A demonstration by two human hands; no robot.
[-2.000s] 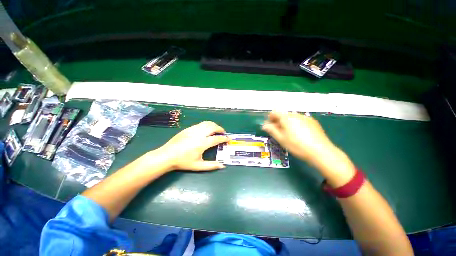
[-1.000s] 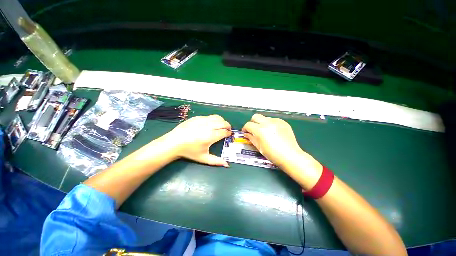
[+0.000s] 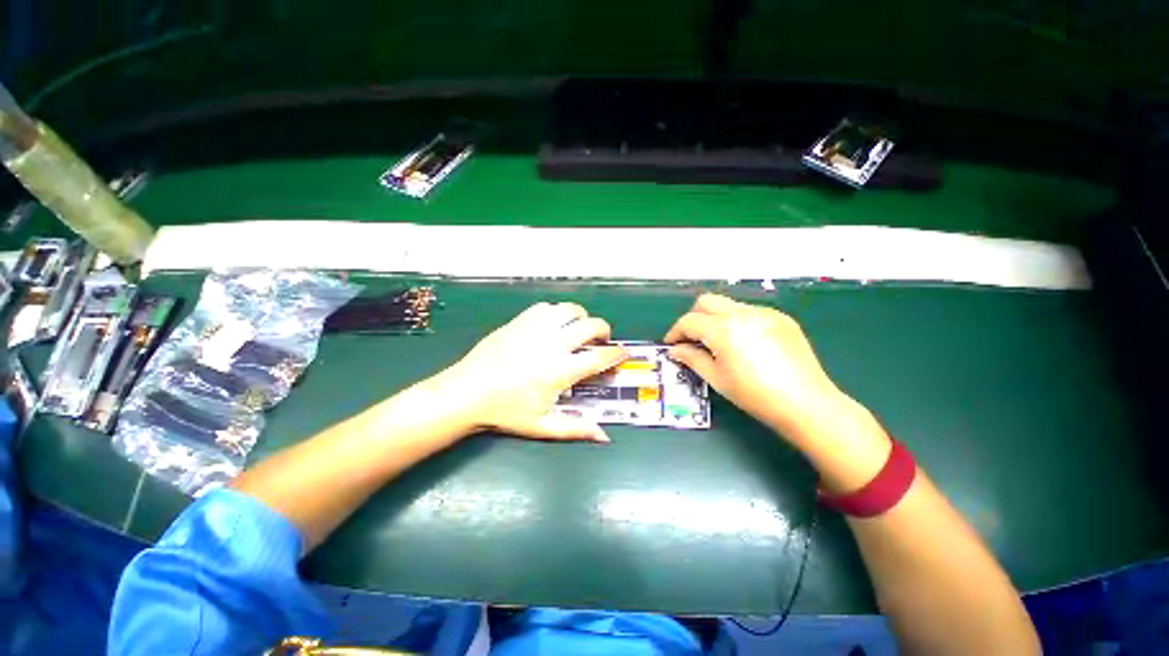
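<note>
An opened phone assembly point(image 3: 644, 392) lies flat on the dark green bench in front of me, with an orange flex cable and a green spot inside. My left hand point(image 3: 545, 374) holds its left end, fingers on the top edge and thumb at the bottom edge. My right hand point(image 3: 737, 352) has its fingertips together at the phone's upper right edge; whether a thin part is between them cannot be seen. A bundle of thin black cables point(image 3: 385, 311) with coppery tips sticks out of a clear crinkled bag point(image 3: 218, 385) left of my hands.
Several phone assemblies point(image 3: 87, 346) are piled at the far left. Beyond the white strip point(image 3: 577, 251), the green belt point(image 3: 308, 192) carries two spaced phones and a long black bar point(image 3: 692, 164). A yellowish tube point(image 3: 71, 192) slants at upper left. A dark cord hangs from my red wrist band point(image 3: 877, 484).
My right hand has moved from the phone's upper left part to its upper right edge, uncovering its right end. The whole view has shifted slightly. My left hand still holds the left end.
</note>
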